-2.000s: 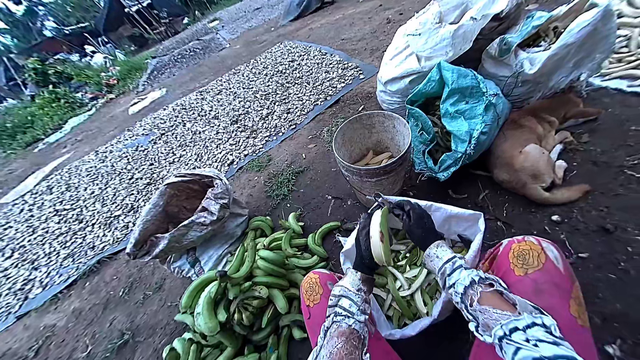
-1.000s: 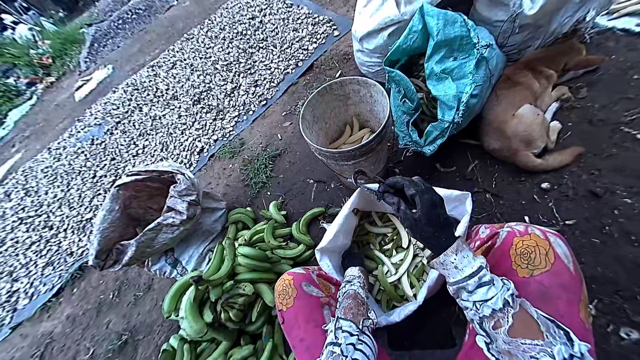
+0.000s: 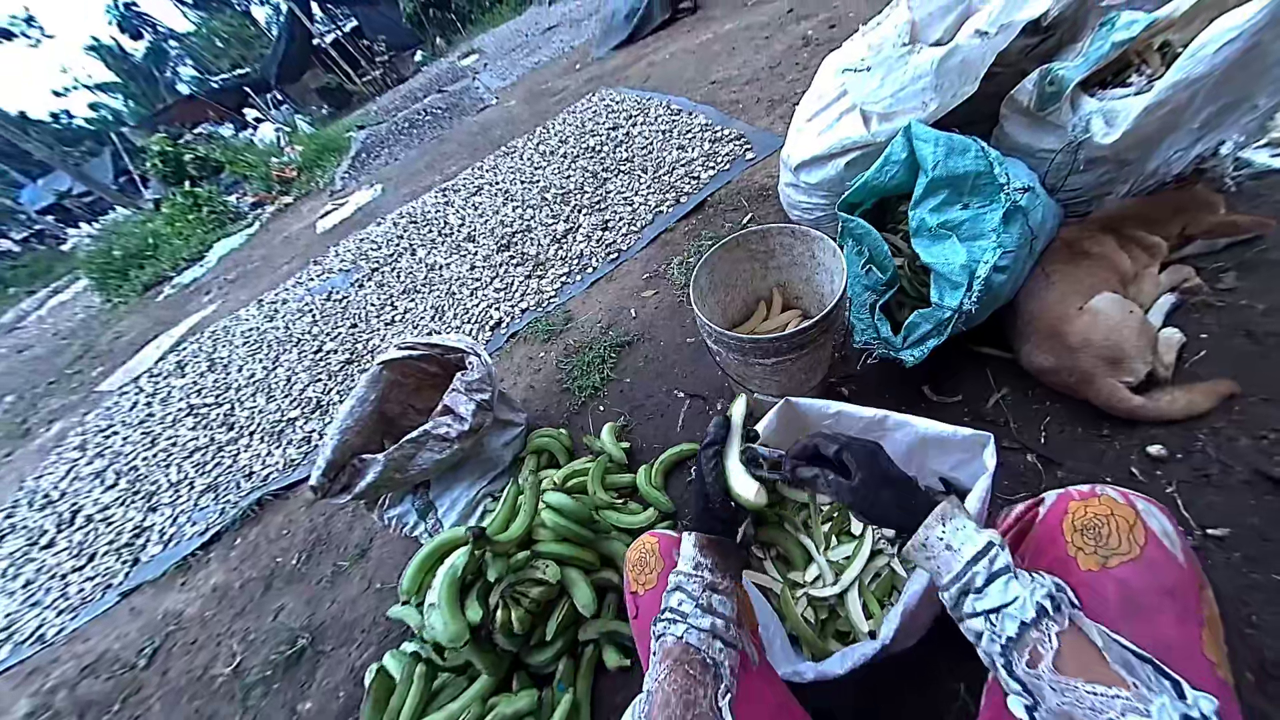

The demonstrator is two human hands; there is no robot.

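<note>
My left hand (image 3: 715,485), in a dark glove, holds a partly peeled green banana (image 3: 742,455) upright over the left side of a white sack (image 3: 925,440). My right hand (image 3: 860,478), also gloved, grips a small peeler (image 3: 768,462) against the fruit's right side. Pale flesh shows along the banana, with green near its top. Inside the sack between my knees lie many green and white peels (image 3: 850,580). A heap of unpeeled green bananas (image 3: 540,560) is on the soil to the left.
A worn bucket (image 3: 770,360) with several peeled bananas stands beyond the sack. Behind it are a teal sack (image 3: 985,220) of peels and large white sacks (image 3: 880,90). A brown dog (image 3: 1090,300) lies at right. An open sack (image 3: 430,430) sits beside the sheet of drying pieces (image 3: 480,230).
A second ago my hands were low over the sack; now a partly peeled banana is raised at its left edge in my left hand. The view has tilted up.
</note>
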